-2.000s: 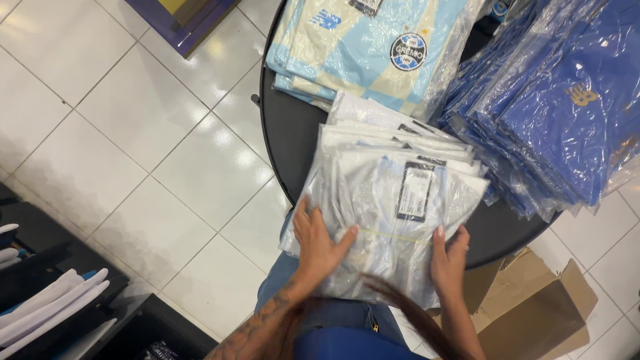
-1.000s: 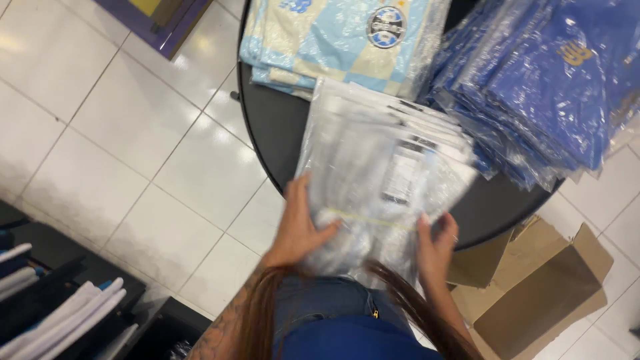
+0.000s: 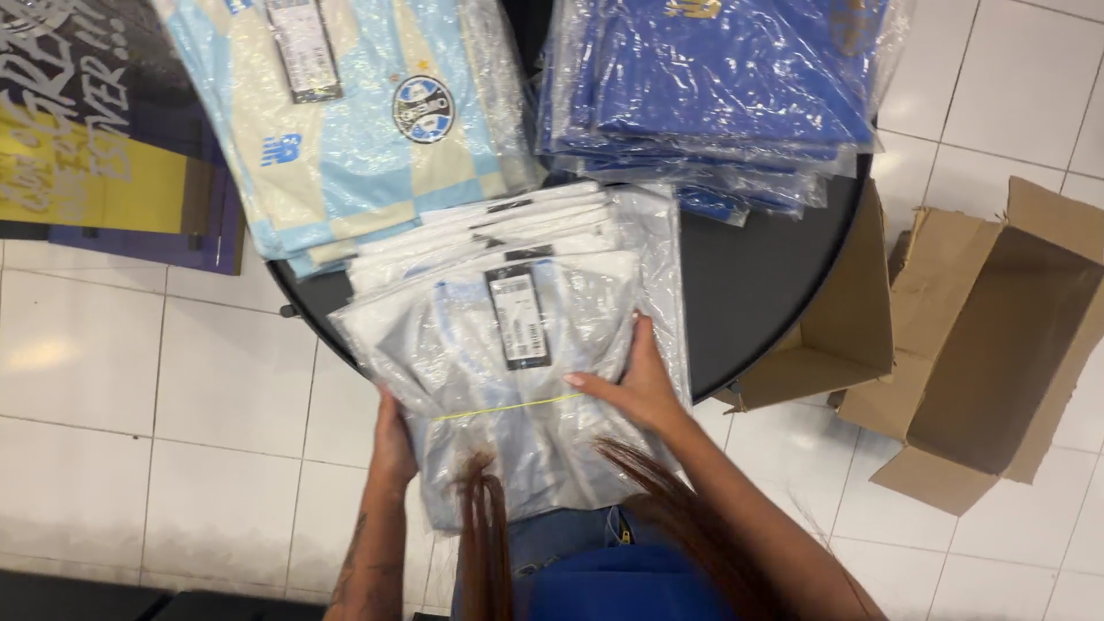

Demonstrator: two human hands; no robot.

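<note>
A stack of white garments in clear plastic bags [image 3: 517, 457] lies at the near edge of the round black table, overhanging it toward my body. A thin yellow band crosses the stack, and a black-edged tag [image 3: 517, 317] sits on top. My left hand [image 3: 394, 435] presses against the stack's left side. My right hand [image 3: 634, 379] grips its right side, the thumb resting on the top bag by the band. Behind lie bagged light blue and cream checked jerseys [image 3: 362, 164] with a round crest, and a pile of bagged blue New Balance garments [image 3: 724, 86].
The round black table [image 3: 750, 285] carries all the stacks. Open cardboard boxes [image 3: 1009, 345] stand on the tiled floor at the right. A yellow and purple panel with lettering [image 3: 103, 181] is at the upper left, and a dark fixture [image 3: 78, 597] at the lower left.
The view has swung round noticeably. My right hand's thumb now lies over the top bag, and my left hand has shifted from the top of the stack to its side.
</note>
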